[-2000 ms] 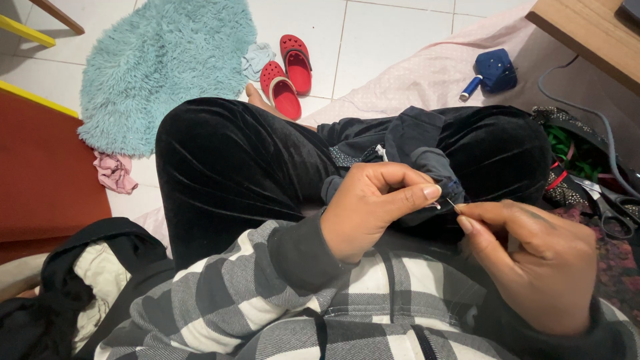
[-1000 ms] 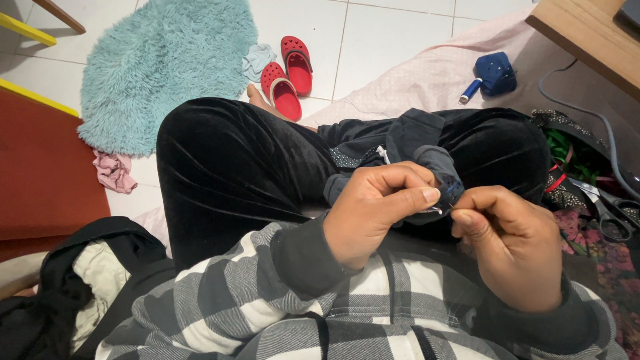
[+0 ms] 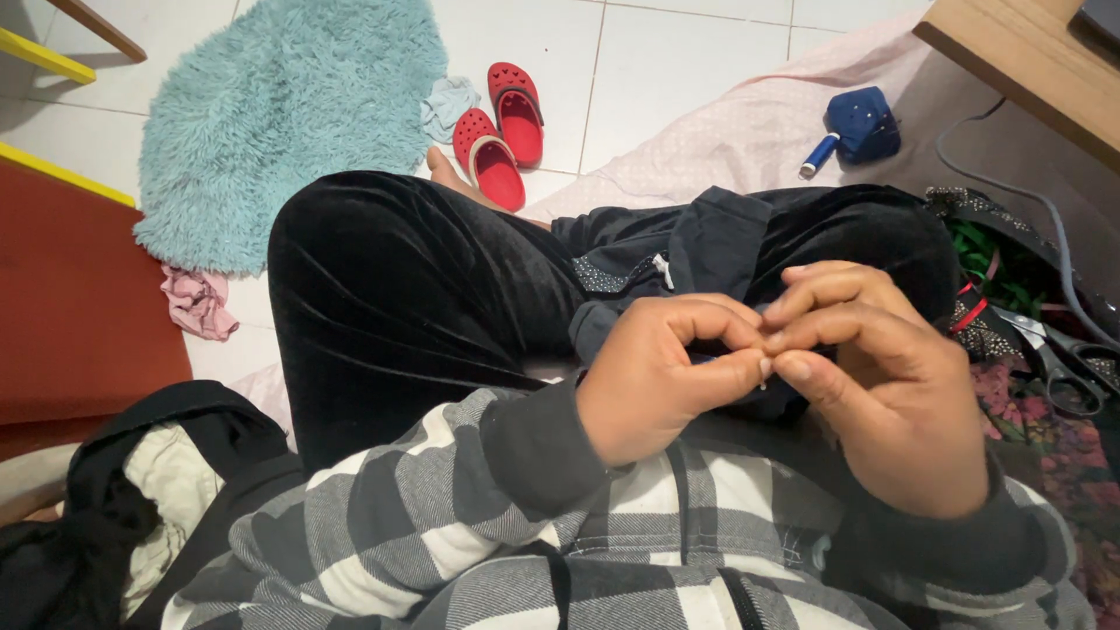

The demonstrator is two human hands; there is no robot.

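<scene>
Dark cloth [image 3: 713,236], a garment with a dotted patch and a small white piece on it, lies across my lap. Over its near part, my left hand [image 3: 669,376] pinches something small and pale between thumb and forefinger. My right hand [image 3: 884,385] meets it there, thumb and fingertips touching the same spot, its other fingers bent above. What lies between the fingertips is mostly hidden; no needle can be made out now. A blue thread spool [image 3: 820,156] rests beside a dark blue pincushion [image 3: 862,125] on pale pink cloth beyond my knee.
Scissors [image 3: 1054,359] with dark handles lie at the right by patterned fabrics. A wooden tabletop [image 3: 1032,70] juts in at the upper right, with a cable [image 3: 1015,179] below. Red clogs [image 3: 503,140] and a fluffy teal rug [image 3: 289,131] are on the tiles. Black and cream cloth [image 3: 175,490] lies at left.
Two seconds ago a thin needle showed in my right fingers, apart from my left hand. Now the fingertips of both hands meet, and my right fingers are raised higher over the cloth.
</scene>
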